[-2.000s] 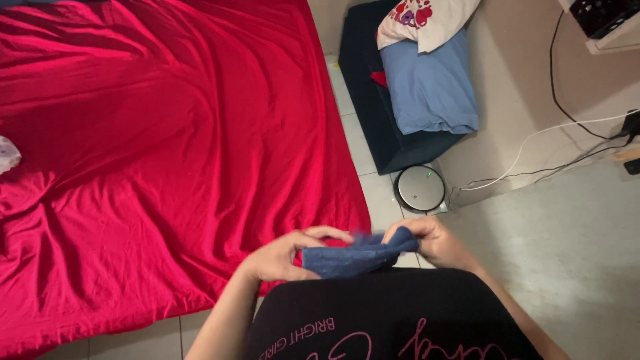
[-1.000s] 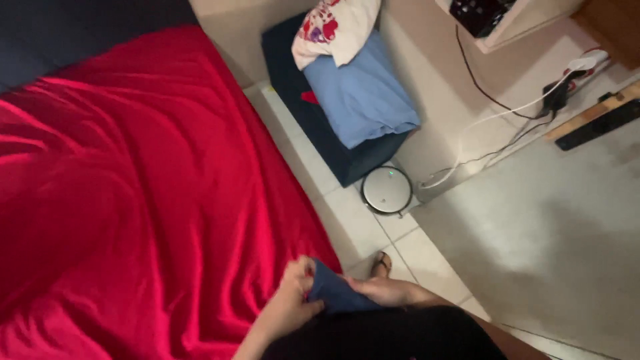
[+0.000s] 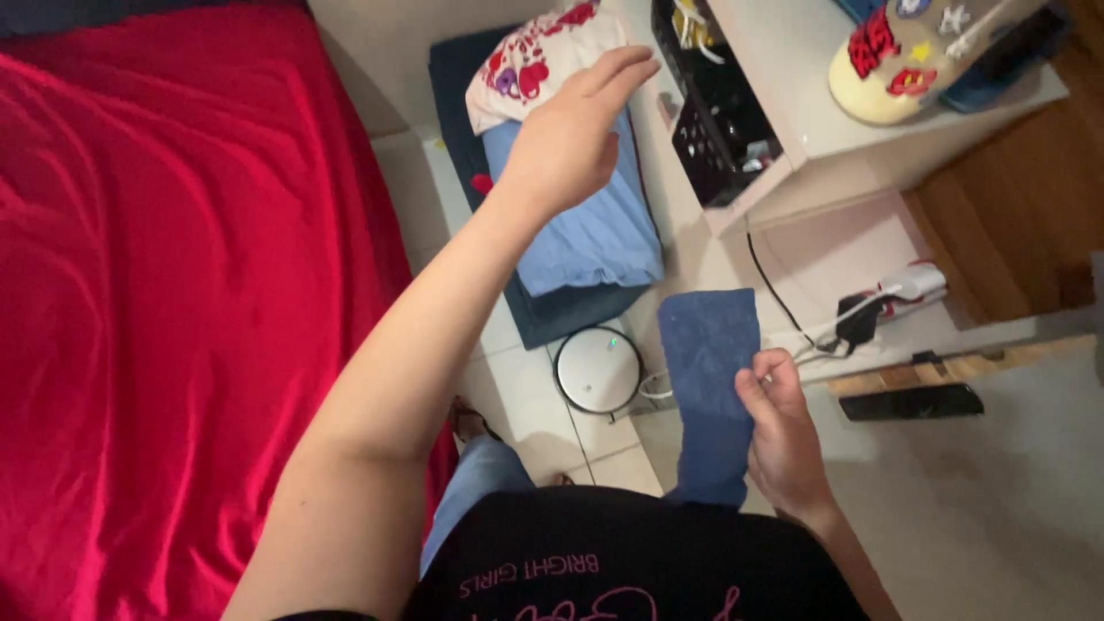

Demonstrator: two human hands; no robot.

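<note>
A folded strip of blue cloth (image 3: 711, 388) is gripped at its right edge by my right hand (image 3: 776, 414), thumb on top, in front of my black shirt. My left hand (image 3: 573, 138) is raised, fingers stretched toward the upper right, with nothing seen in it. In the view it overlaps a light blue pillow (image 3: 595, 233) and a white patterned cloth (image 3: 526, 78). Both of these lie on a dark blue padded piece (image 3: 573, 315) beside the wall.
A red sheet (image 3: 190, 302) covers the bed at left. On the floor sits a round robot vacuum (image 3: 599, 369). At right are a white cabinet (image 3: 845, 164) with a black basket (image 3: 711, 142), a decorated jar (image 3: 888, 73), a power strip (image 3: 914, 289) and cables.
My left hand has let go of the blue cloth and risen to the upper middle. The cloth hangs out longer in my right hand. The view has shifted toward the cabinet.
</note>
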